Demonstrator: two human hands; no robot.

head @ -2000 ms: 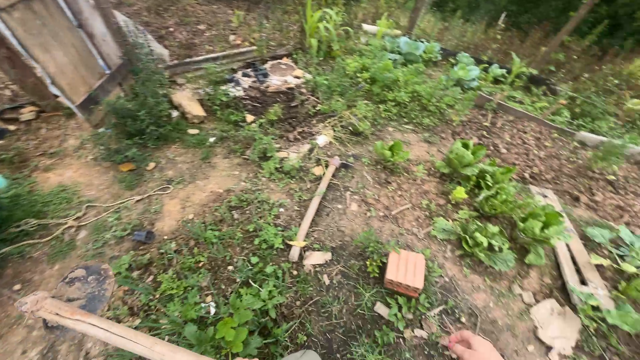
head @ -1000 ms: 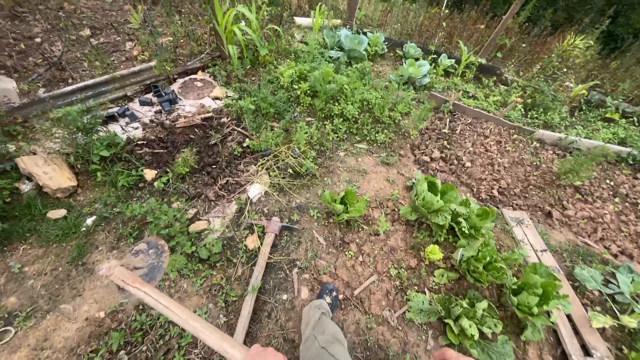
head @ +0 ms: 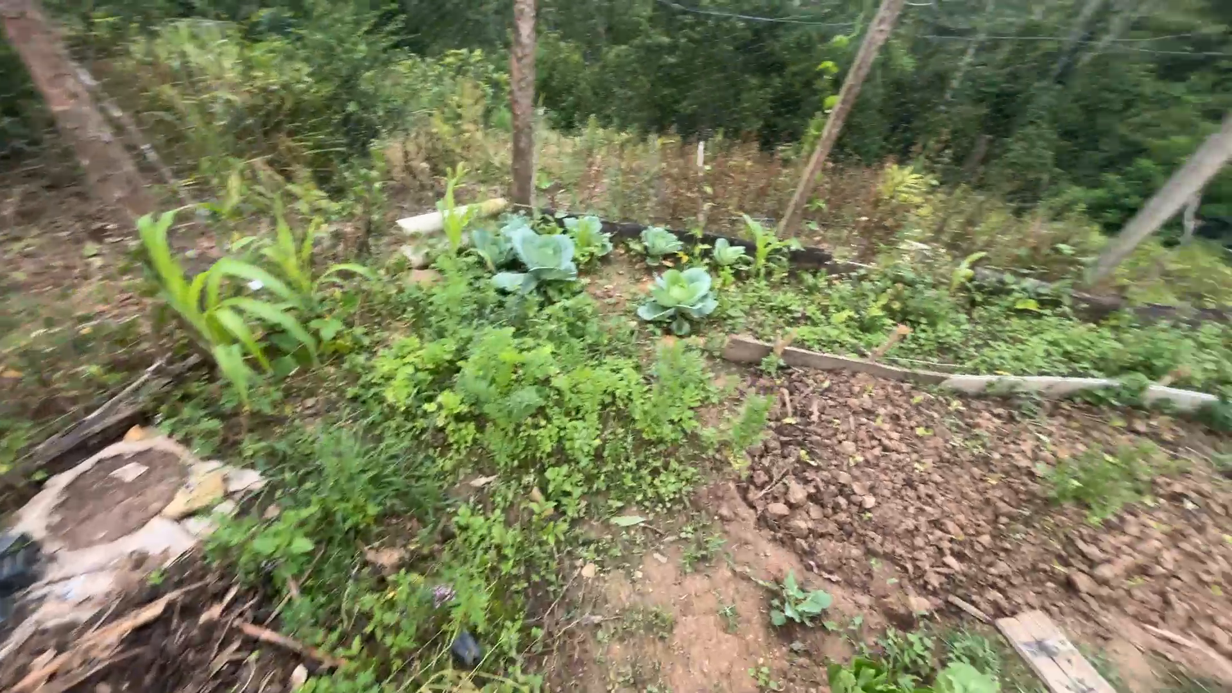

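Neither my left hand nor my right hand is in the head view, so what they hold cannot be seen. Ahead, a cabbage [head: 680,296] grows at the edge of a weedy patch, and a larger cabbage [head: 541,258] stands behind it to the left. Low green weeds [head: 539,395] fill the middle. On the right lies a bed of loose, cloddy brown soil [head: 895,481]. A small seedling [head: 799,603] grows in bare earth near the bottom. Leafy tops of lettuce [head: 861,677] show at the bottom edge.
A wooden edging board [head: 847,364] runs behind the soil bed. A short plank [head: 1051,654] lies at bottom right. A round, pale-rimmed slab [head: 120,496] and dark debris [head: 183,635] are at lower left. Wooden posts [head: 523,106] and a leaning pole [head: 837,120] stand at the back.
The view has risen and moved towards the cabbages. The long-handled tools, my foot and the parts of my hands seen one second ago are out of view.
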